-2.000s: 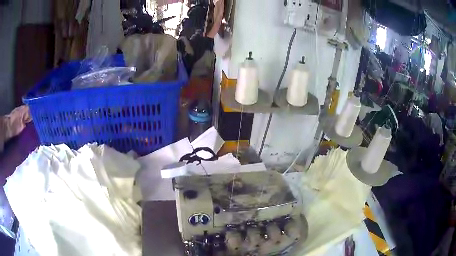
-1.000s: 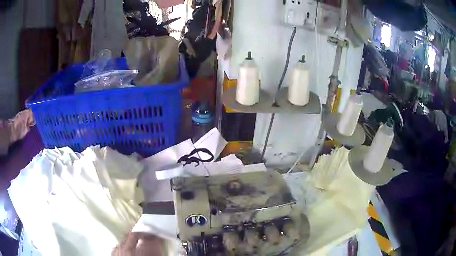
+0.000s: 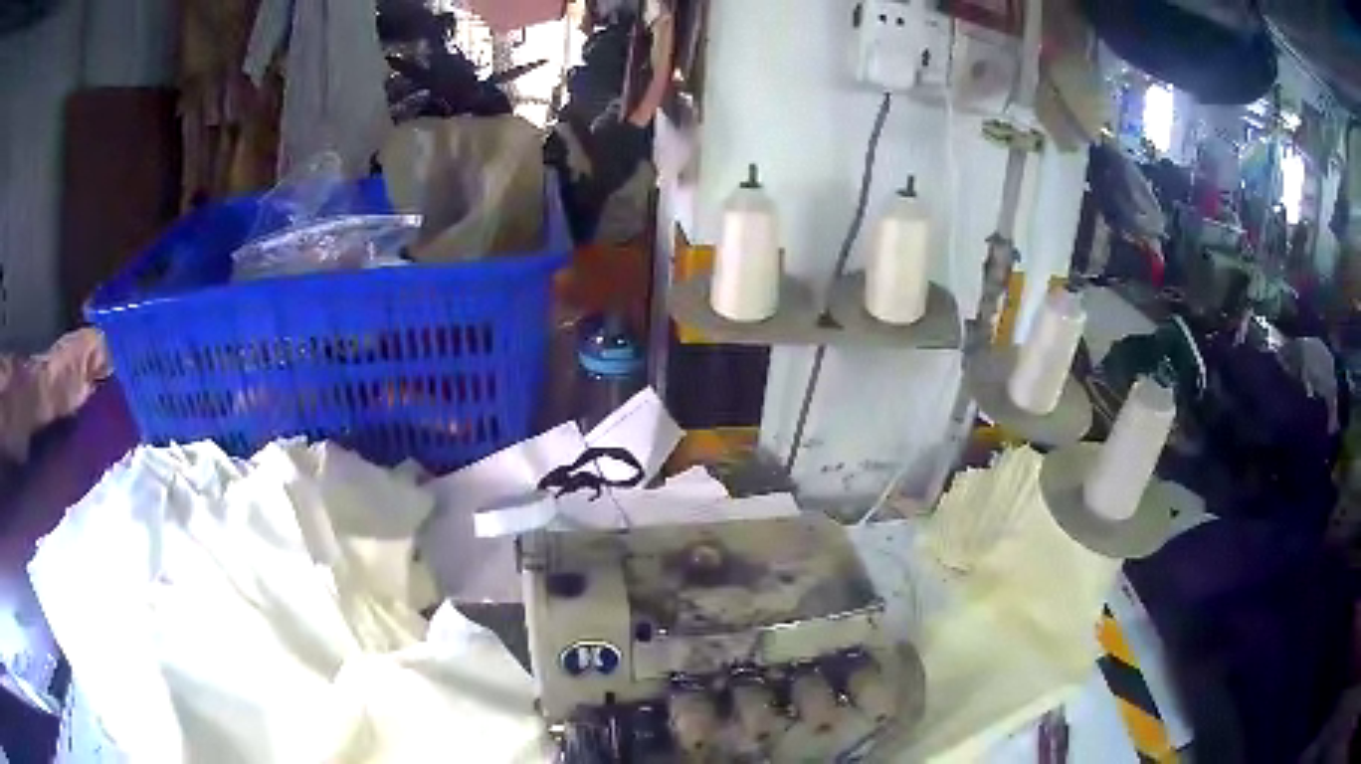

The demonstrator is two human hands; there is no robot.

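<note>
The overlock machine point(image 3: 717, 612), squat and grey-beige with oily marks, stands at the bottom centre with a row of tension knobs point(image 3: 761, 709) on its front. A loose heap of cream cut pieces point(image 3: 224, 597) lies left of it, and one cream piece point(image 3: 448, 687) reaches to the machine's left side. More cream cloth point(image 3: 1000, 597) lies to the right of the machine. Neither of my hands is in the picture.
A blue plastic basket point(image 3: 336, 351) stands behind the heap, beside a dark bottle point(image 3: 609, 355). Black-handled scissors point(image 3: 594, 472) lie on white paper point(image 3: 500, 470). Four thread cones point(image 3: 746, 266) stand behind and right. Striped tape point(image 3: 1134, 687) edges the table.
A hand seen at the bottom left of the machine one second ago is gone from view. A cream piece now covers the dark spot left of the machine.
</note>
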